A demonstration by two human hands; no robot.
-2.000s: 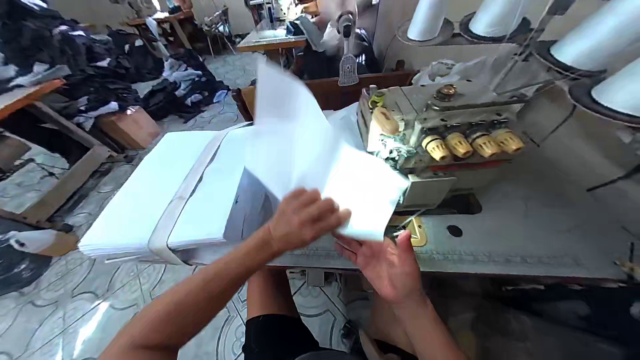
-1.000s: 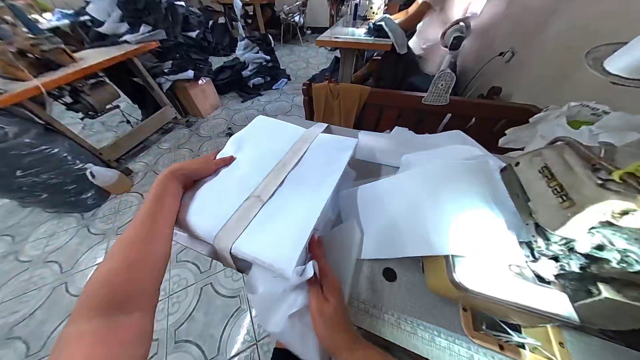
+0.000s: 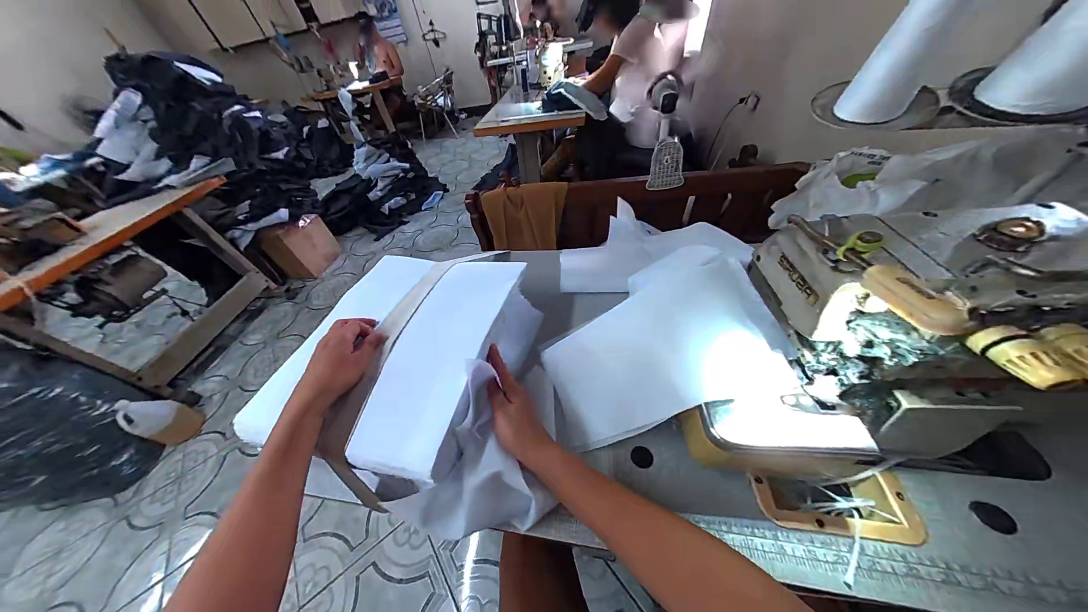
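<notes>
A thick stack of white sheets (image 3: 450,357), bound by a pale cloth strap (image 3: 406,310), lies at the table's left end. My left hand (image 3: 347,357) rests on top of the stack with its fingers at the strap. At the stack's right side, my right hand (image 3: 514,408) has its thumb and fingers around the edge of a crumpled white sheet (image 3: 484,484) that hangs over the front. To the right, loose white sheets (image 3: 654,348) lie spread up to an overlock sewing machine (image 3: 918,314). The undersides of both hands are hidden.
White thread cones (image 3: 892,64) stand behind the machine. A wooden bench back (image 3: 714,200) with a brown cloth (image 3: 524,217) borders the table's far side. Beyond are a person at another sewing table (image 3: 531,119), a cardboard box (image 3: 299,246) and heaped dark cloth (image 3: 280,161).
Two seconds ago both hands held a white sheet up before the machine; now they are at the strapped stack. My left hand has moved from the stack's far left edge to the strap since one second ago.
</notes>
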